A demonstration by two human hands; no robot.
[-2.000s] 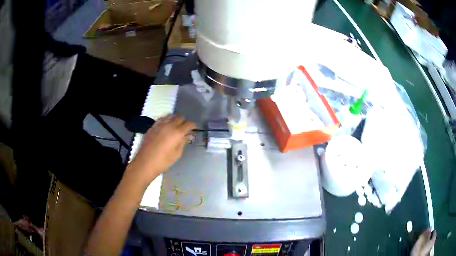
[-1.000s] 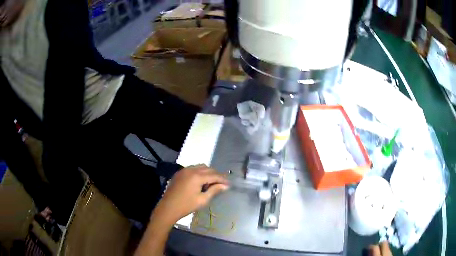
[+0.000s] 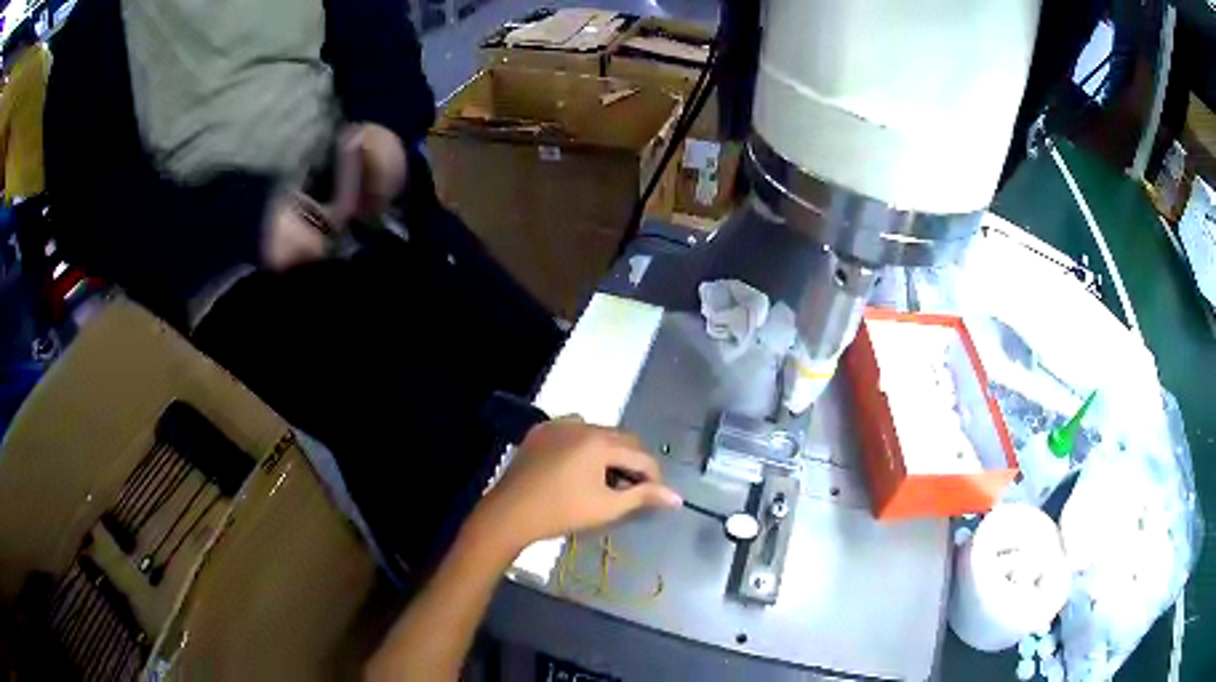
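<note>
My left hand (image 3: 574, 482) holds a stem assembly (image 3: 704, 509) by its black stem. A white disc (image 3: 742, 528) is on the stem's right end, over or beside the slotted clamp bar (image 3: 764, 566). The stem's other end is hidden by my hand and wrist. The horn (image 3: 808, 380) stands above the nest block (image 3: 755, 446), and the stem is in front of both. My right hand is not in view.
A carton (image 3: 300, 513) with rows of black stems is at the lower left. A seated person's hands (image 3: 334, 200) are at the upper left. The orange box (image 3: 934, 500), white tub (image 3: 1010, 576) and green-tipped bottle (image 3: 1071, 429) are at the right.
The stem with its disc has come away from under the horn toward the plate's front. The view has swung left, bringing the carton in. My right hand has left the picture.
</note>
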